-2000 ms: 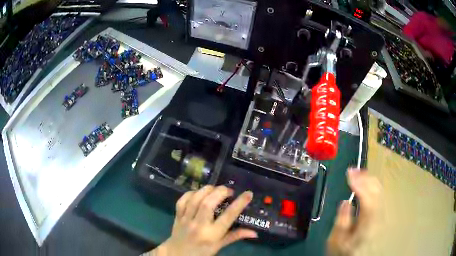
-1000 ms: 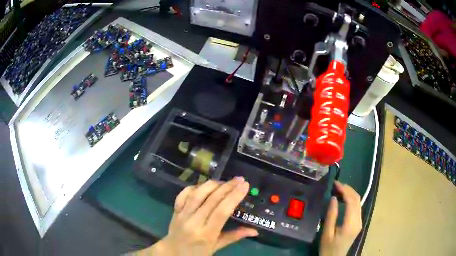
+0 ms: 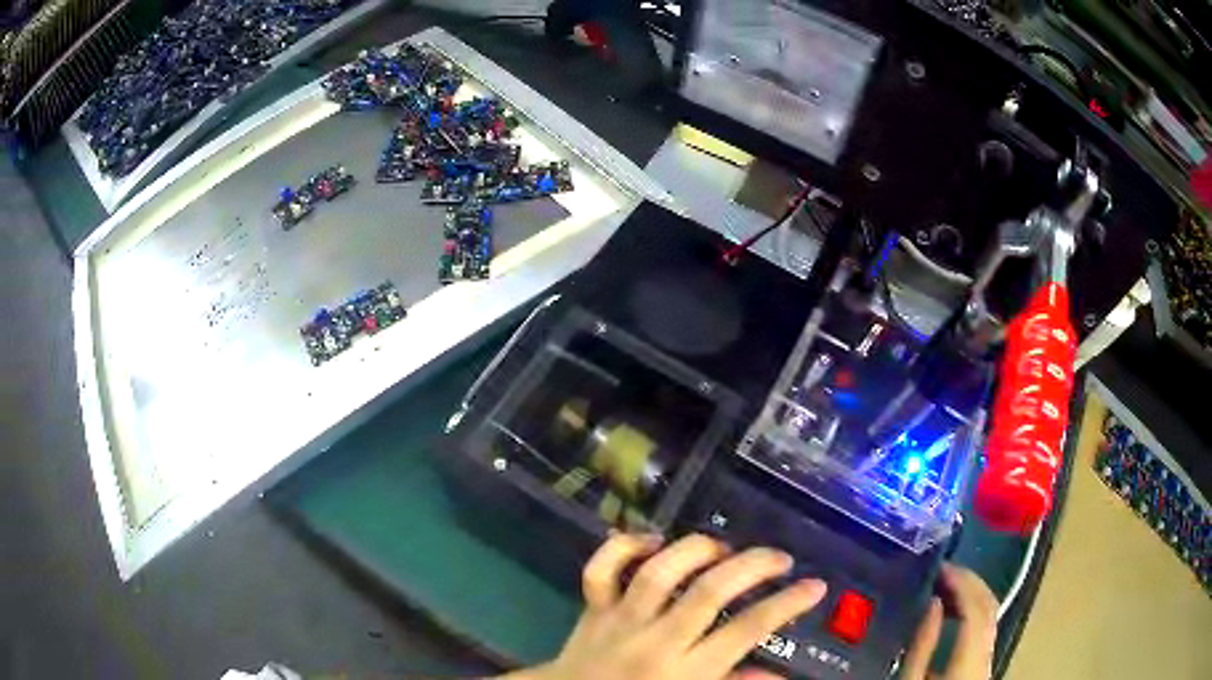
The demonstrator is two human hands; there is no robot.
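The black test fixture (image 3: 665, 312) stands in front of me. Its red toggle clamp handle (image 3: 1030, 412) hangs down toward me over the clear pressure plate (image 3: 864, 399), where a bright blue light glows. My left hand (image 3: 698, 614) lies on the fixture's front edge with fingers spread over the small buttons, hiding them. The red square power switch (image 3: 852, 615) shows beside it. My right hand (image 3: 960, 631) is at the fixture's right front corner, cut off by the bottom edge. Whether it grips the corner or the metal side handle is hidden.
A white-rimmed tray (image 3: 113, 465) with loose boards is at left. A bulk board tray (image 3: 200, 80) is behind it. The windowed compartment (image 3: 598, 432) holds a yellowish part. A panel meter (image 3: 782, 73) is at the back. A cardboard sheet (image 3: 1130, 571) with a row of boards is at right.
The blue light has come on under the clear plate. The view has shifted, so the fixture and trays sit further right. My left hand has spread over the buttons; my right hand has stayed at the corner since one second ago.
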